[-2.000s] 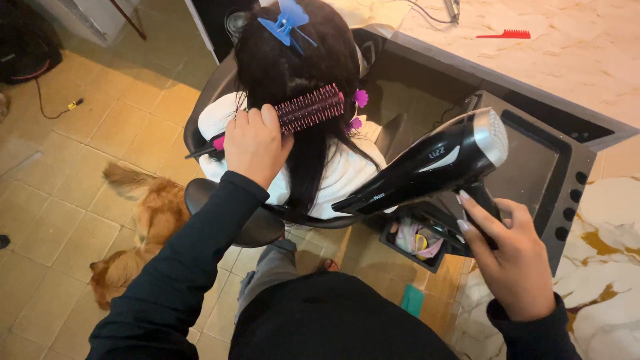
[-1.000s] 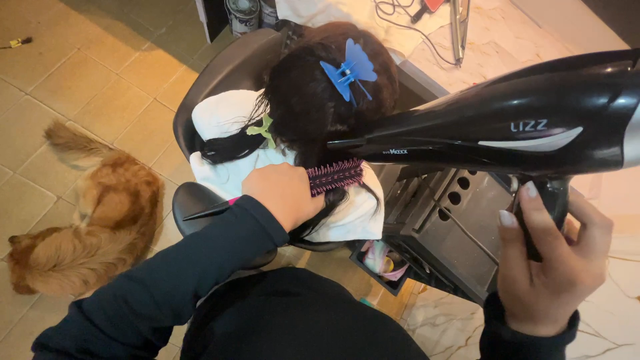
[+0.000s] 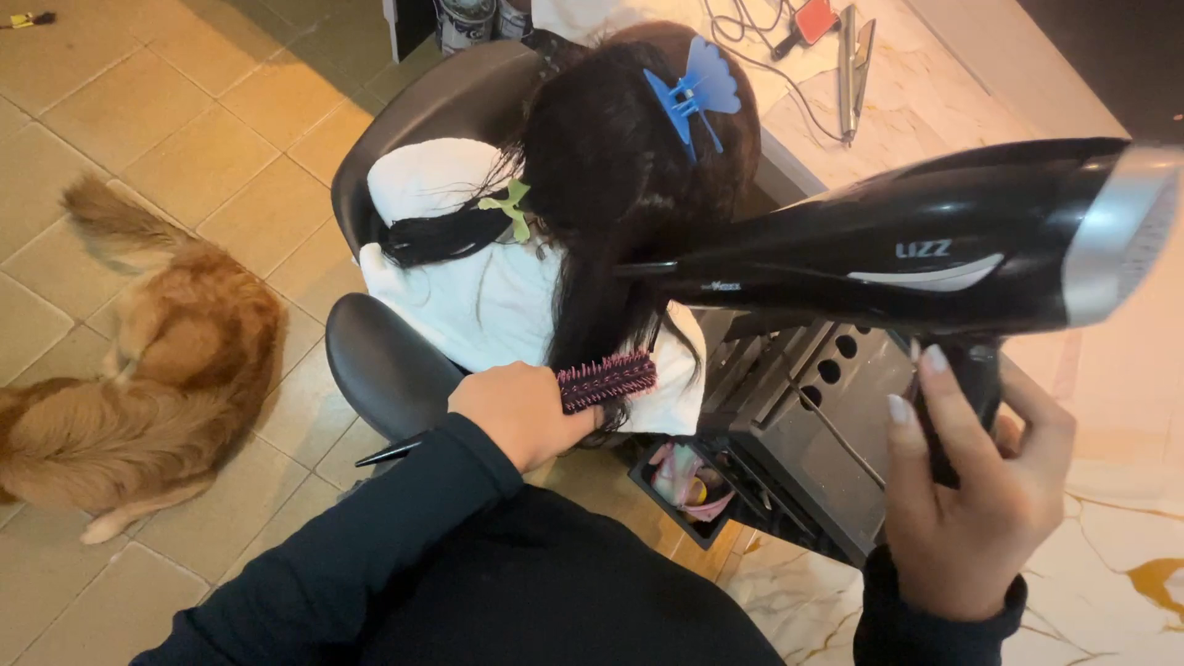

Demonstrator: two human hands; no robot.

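My left hand (image 3: 523, 414) grips a round hairbrush (image 3: 608, 380) with pink bristles, which lies against the lower end of a long dark lock of hair (image 3: 601, 296). My right hand (image 3: 980, 481) holds the handle of a black Lizz hair dryer (image 3: 888, 245); its nozzle points left at that lock, just above the brush. The seated person's head, seen from above, carries a blue butterfly hair clip (image 3: 692, 95). A green clip (image 3: 511, 210) holds another section at the left, over a white towel (image 3: 462, 287) on the shoulders.
The person sits in a black salon chair (image 3: 435, 102). A dark trolley (image 3: 823, 407) with an open bin (image 3: 694, 495) stands at the right. On the marble-look counter lie a hair straightener (image 3: 856, 79), a cord and a red item (image 3: 814, 20). A ginger dog (image 3: 185, 370) lies on the tiled floor.
The brush has moved down the lock, away from the head. Two seconds ago the dryer nozzle pointed lower, below the brush; now it is beside the hair. The view has shifted.
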